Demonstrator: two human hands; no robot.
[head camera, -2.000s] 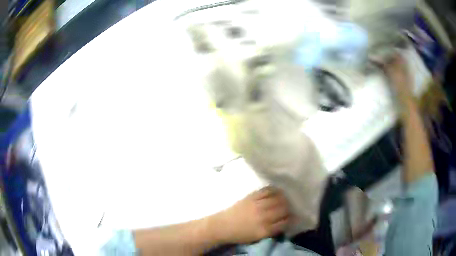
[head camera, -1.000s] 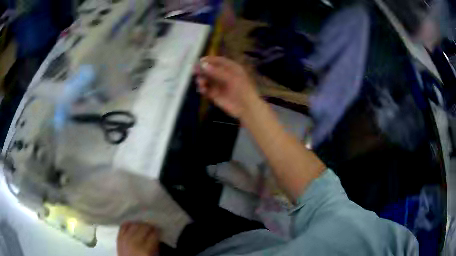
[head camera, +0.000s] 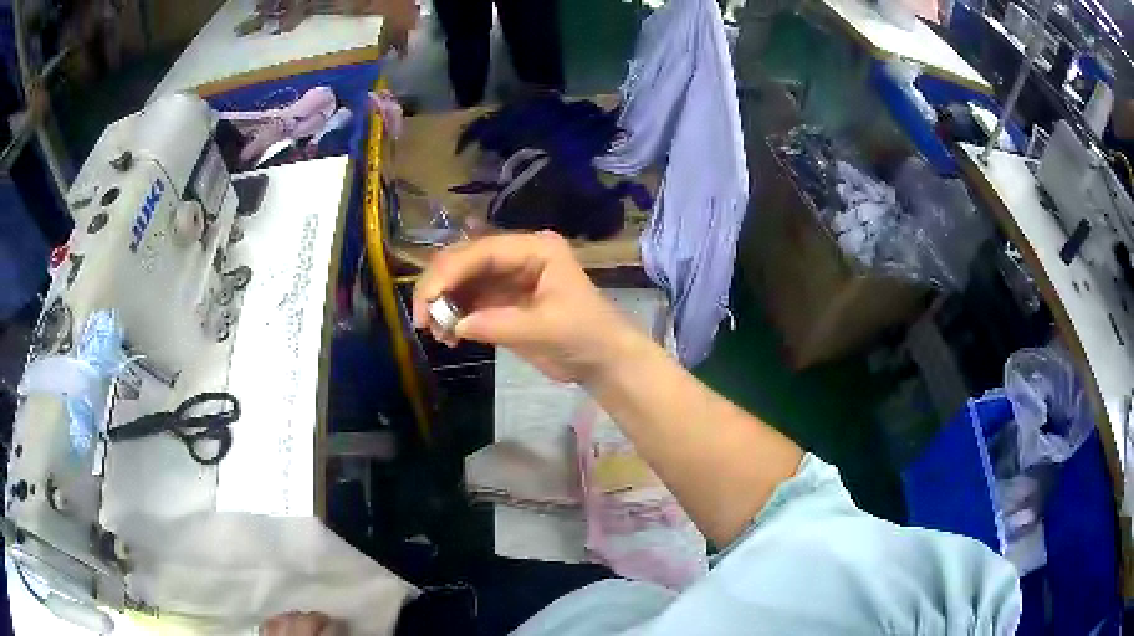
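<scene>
My right hand is raised in the middle, with a small silvery round metal piece pinched between thumb and fingers. My left hand is cut off by the bottom edge; only its knuckles show, at the front edge of the pale grey-beige cloth, and its grip is hidden. The cloth lies folded at the sewing machine's near end. The cream-white JUKI sewing machine stands at left. Black scissors lie beside it, near a pale blue bundle.
A yellow-framed cart holds dark cloth; lilac cloth hangs over its side. Pink and white pieces lie below the table's right side. A cardboard box, a blue bin and another machine table are at right. A person's legs show behind.
The view has swung right, away from the white tabletop. My right hand, earlier over the machine's far end, is now right of the table, holding the metal piece. My left hand remains at the cloth.
</scene>
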